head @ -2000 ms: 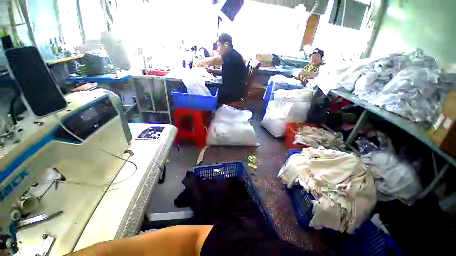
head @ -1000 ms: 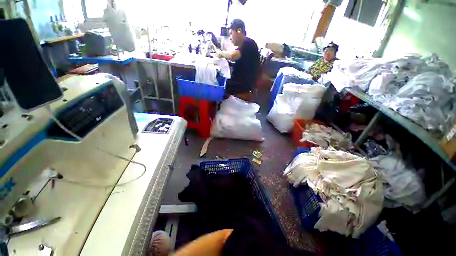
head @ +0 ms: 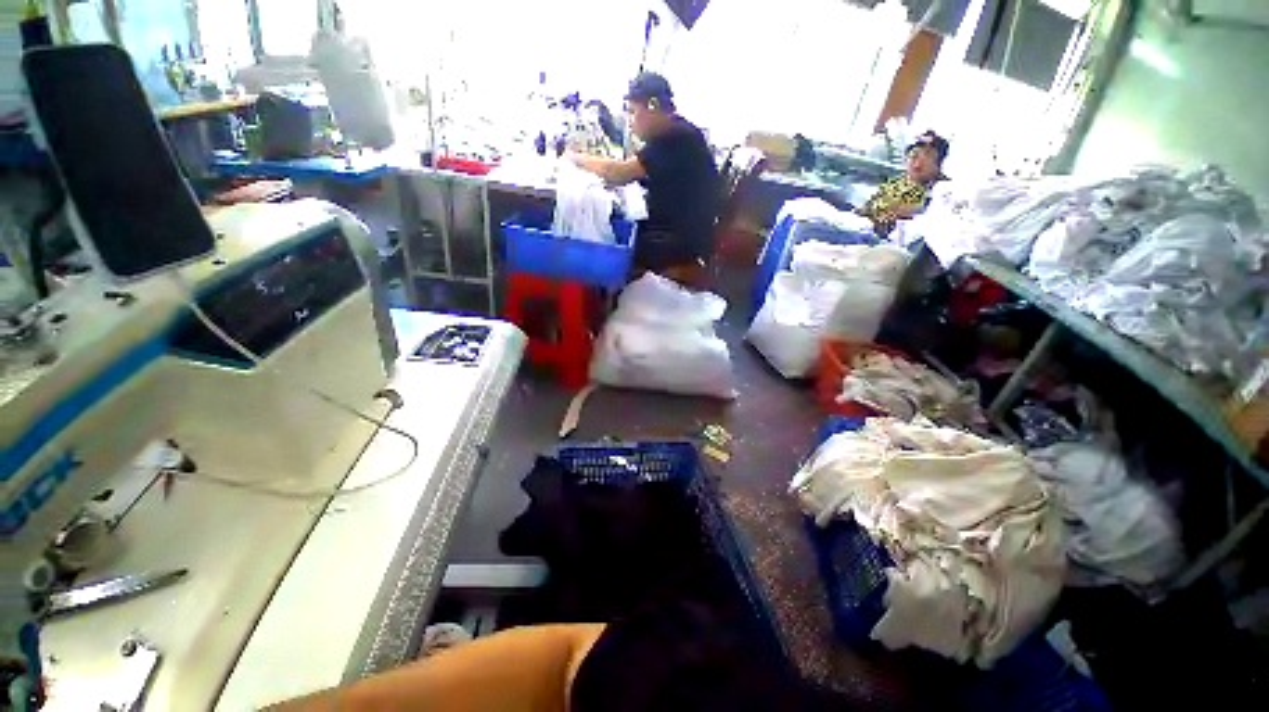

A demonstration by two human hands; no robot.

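Note:
Neither of my hands is in view. A bare forearm and elbow of mine cross the bottom edge, below a dark sleeve, and the hand is cut off. The white sewing machine (head: pixel 105 376) with a blue stripe stands at the left, with a dark control panel (head: pixel 278 295) at its right end. A slim pointed metal tool (head: pixel 118 591) lies on the bed at the lower left. A blue crate (head: pixel 724 536) holding black cloth (head: pixel 599 522) is on the floor beside the table. The needle area is cut off or not clear.
A smartphone (head: pixel 118 160) stands above the machine head. The white table edge (head: pixel 432 522) runs along its right. Cream cloth (head: pixel 960 522) fills another blue crate. White sacks (head: pixel 665 337) stand behind. A person in black (head: pixel 678 188) sits at the back, another person (head: pixel 905 195) farther right.
Over the last second the view has shifted, so the machine and phone sit further right. More of my bare forearm shows at the bottom edge.

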